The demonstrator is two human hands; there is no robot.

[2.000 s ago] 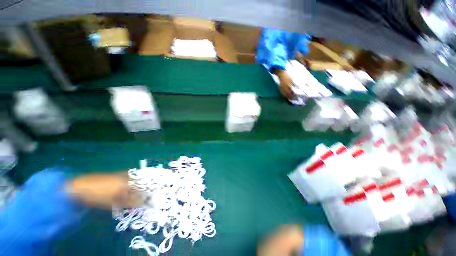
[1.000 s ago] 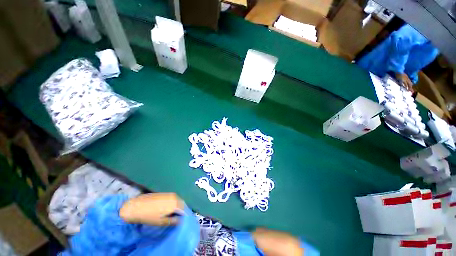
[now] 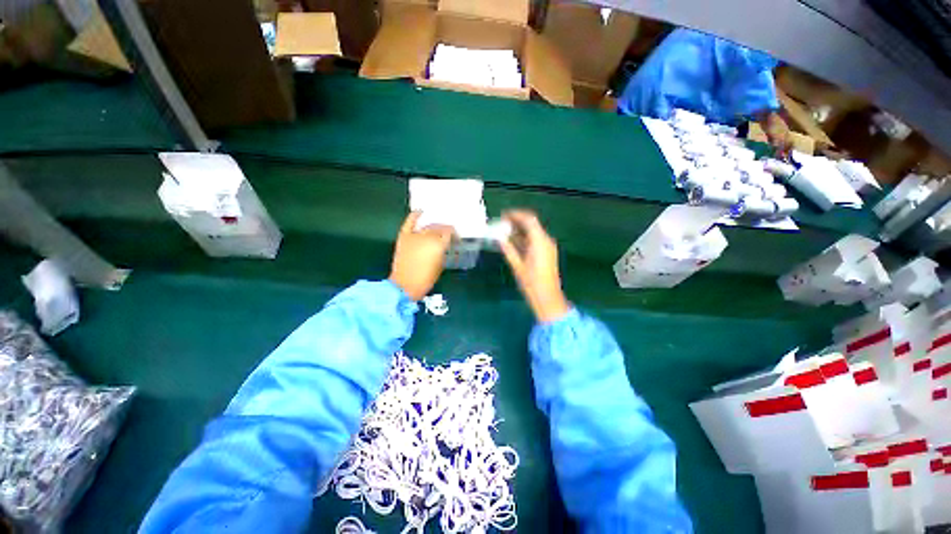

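Note:
An open white retail box (image 3: 448,198) stands on the line in front of me, its back flap up. My left hand (image 3: 420,259) grips the box's near left side. My right hand (image 3: 534,261) is at its right side, fingers closed on a small blurred white item (image 3: 496,231) at the box mouth; whether it is a cable or part of the box I cannot tell. A small white coil (image 3: 436,305) shows just below my left hand. The heap of white coiled cables (image 3: 428,448) lies between my forearms on the green bench.
Other open boxes stand left (image 3: 224,203) and right (image 3: 667,250). Stacked red-banded boxes (image 3: 824,428) lie at right, a cable bag (image 3: 47,428) at left. Opposite, a person in blue (image 3: 699,78) handles white cylinders (image 3: 725,167). A metal post (image 3: 156,78) rises at left.
Both hands have moved from near my body out over the heap to the middle box. My left hand has taken hold of it. The view has turned, and the bag now shows further left.

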